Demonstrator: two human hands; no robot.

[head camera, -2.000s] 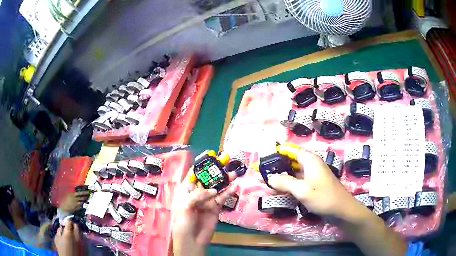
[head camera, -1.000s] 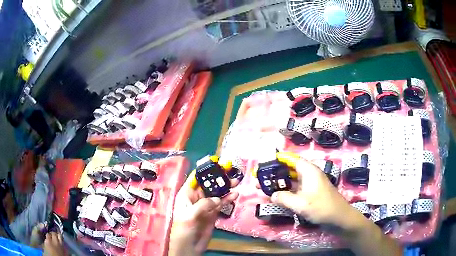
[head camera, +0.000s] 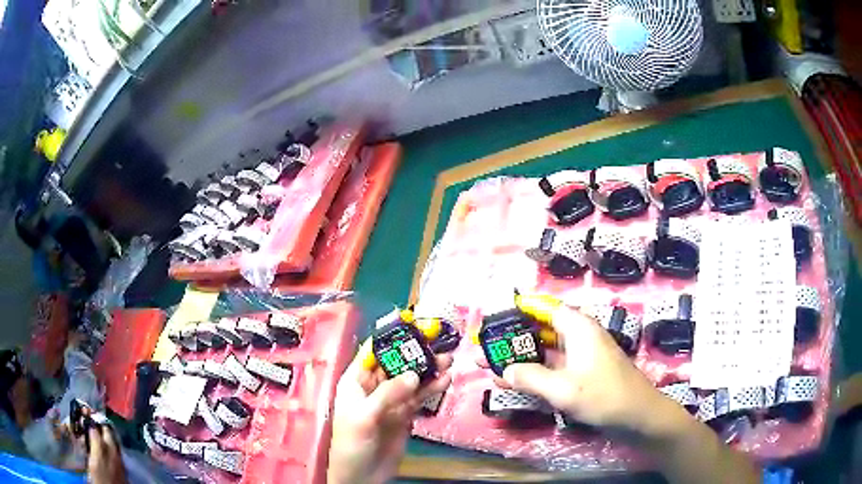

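Note:
My left hand (head camera: 373, 406) holds a black smartwatch (head camera: 404, 352) with its screen up, lit with green marks and a white patch. My right hand (head camera: 577, 364) holds a second smartwatch (head camera: 510, 342), its screen also lit green and white. Yellow finger cots cover fingertips of both hands, and the thumbs rest at the lower screen edges. Both watches are above a pink foam tray (head camera: 482, 227) with rows of watches on pale perforated straps. A white printed sheet (head camera: 745, 302) lies over watches at the tray's right.
Another foam tray of watches (head camera: 307, 378) lies at left, with stacked foam trays (head camera: 373, 203) behind it. A white fan (head camera: 626, 43) stands at the back, red cables (head camera: 836, 113) at the right. Another person's hand (head camera: 102, 454) is at the lower left. Clear film edges the trays.
Both screens changed from white icons to green-and-white marks; two seconds ago only the left one showed green and the right looked dark. Both hands keep hold of the watches.

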